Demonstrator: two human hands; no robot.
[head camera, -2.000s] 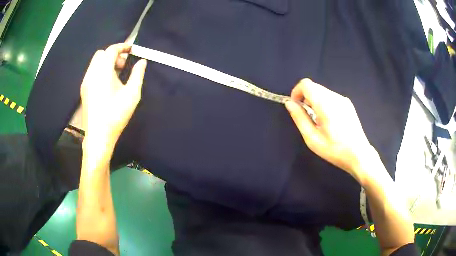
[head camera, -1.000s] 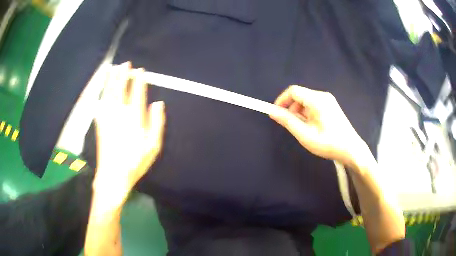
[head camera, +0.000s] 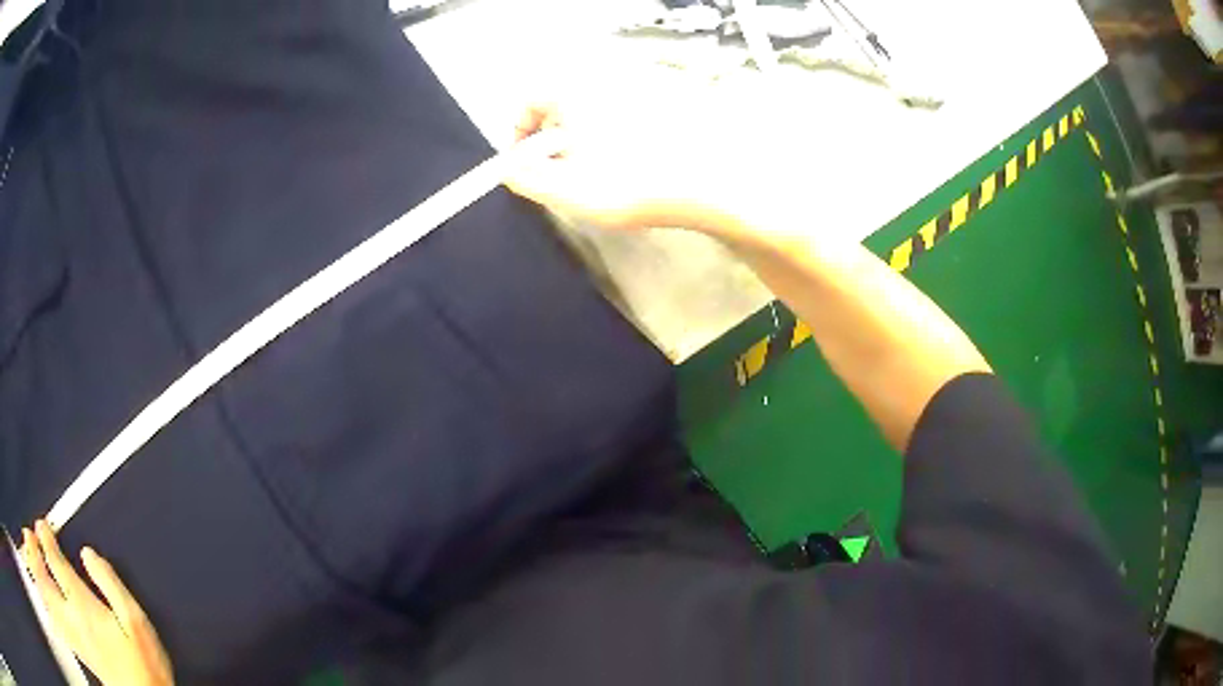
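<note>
The dark navy garment (head camera: 362, 389) lies spread over the table and fills the left and middle. A white tape measure (head camera: 278, 314) is stretched diagonally across it, from lower left to upper middle. My left hand (head camera: 97, 610), cut off by the lower left edge, holds the tape down with nearly straight fingers; more tape runs on below it. My right hand (head camera: 543, 158) pinches the tape at the garment's right edge, over the bare table. Tape markings are not readable, and bright glare washes out my right hand.
The white table (head camera: 671, 148) shows beyond the garment. Small metal tools and thin items (head camera: 791, 34) lie at its far side, blurred by glare. Green floor (head camera: 1019, 322) with yellow-black marking tape (head camera: 993, 198) is to the right. Papers or pictures (head camera: 1194, 275) show at the right rim.
The view has swung to the right. My hands are farther apart, with a longer stretch of tape between them. My right hand has moved to the garment's right edge.
</note>
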